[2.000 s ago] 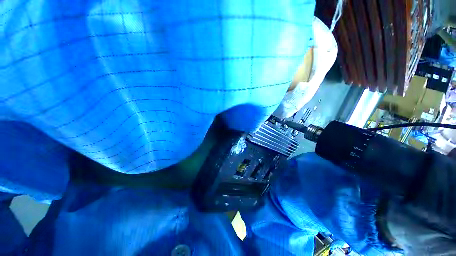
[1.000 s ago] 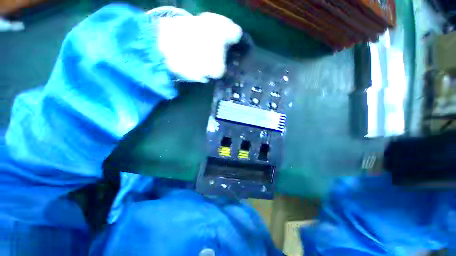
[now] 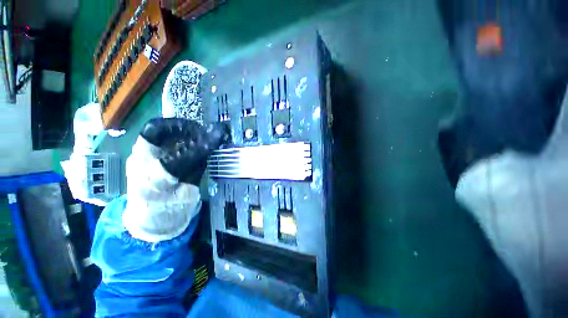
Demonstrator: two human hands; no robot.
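The dark jig (image 3: 265, 202) lies in front of me, with a silver finned heatsink (image 3: 261, 161) across its middle. Above the heatsink, black transistors (image 3: 281, 117) with thin legs sit in windows; two show round silver spots. Below it, two windows show pale yellow and one is dark. My left hand (image 3: 165, 177), in a white glove with blackened fingers, has its fingertips at the upper left window, partly covering it; whether they pinch anything is hidden. My right hand (image 3: 517, 199), blurred and cut off at the right edge, is against a large dark shape, apparently the electric screwdriver (image 3: 498, 74).
A round white bowl (image 3: 184, 90) with a heap of tiny screws stands beyond my left hand. An orange-brown tray (image 3: 134, 62) with rows of black parts is at upper left. A grey fixture with three windows (image 3: 103, 176) and white cloth (image 3: 87, 127) lie at far left.
The view has turned left and closer to the jig. My left hand has moved from the jig's far end to its left side beside the heatsink. The dark screwdriver shape now appears higher at right.
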